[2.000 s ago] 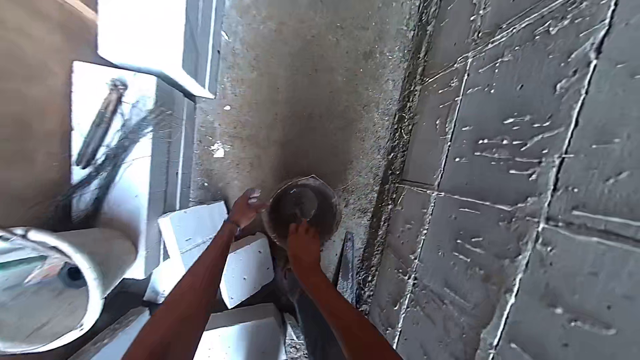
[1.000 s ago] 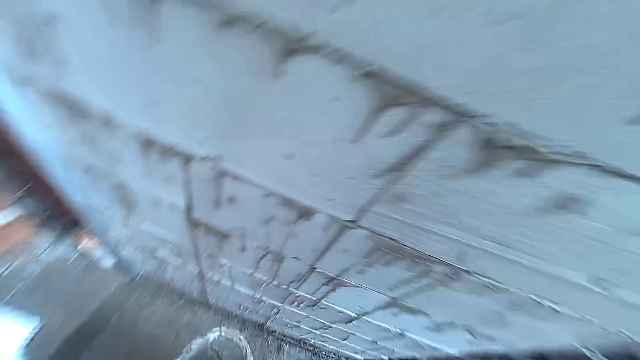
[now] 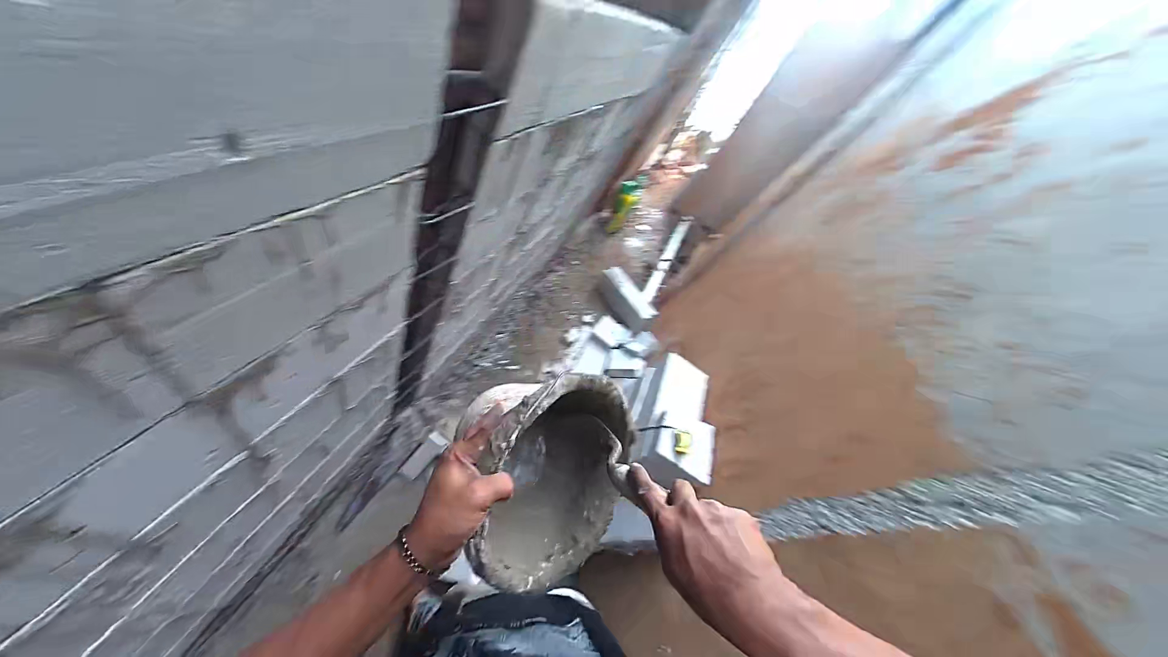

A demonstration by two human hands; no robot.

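Observation:
A mortar-caked bucket (image 3: 557, 484) tilts in front of my body, with wet grey mortar (image 3: 547, 511) inside it. My left hand (image 3: 461, 497) grips the bucket's left rim, thumb over the edge. In my right hand (image 3: 703, 529) is the curved handle of a trowel (image 3: 619, 461) at the bucket's right side; the blade is hidden, apparently in the mortar.
A block wall (image 3: 274, 319) with mortared joints and a dark vertical gap rises on the left. White blocks (image 3: 675, 401) lie beyond the bucket, one carrying a yellow object (image 3: 683, 443). At the right are brown ground (image 3: 803, 365) and a gravel strip (image 3: 958, 497).
The view has swung strongly, and the wall now stands at the left. Two seconds ago my left hand was beside the bucket; now it holds the rim, and the bucket is tilted.

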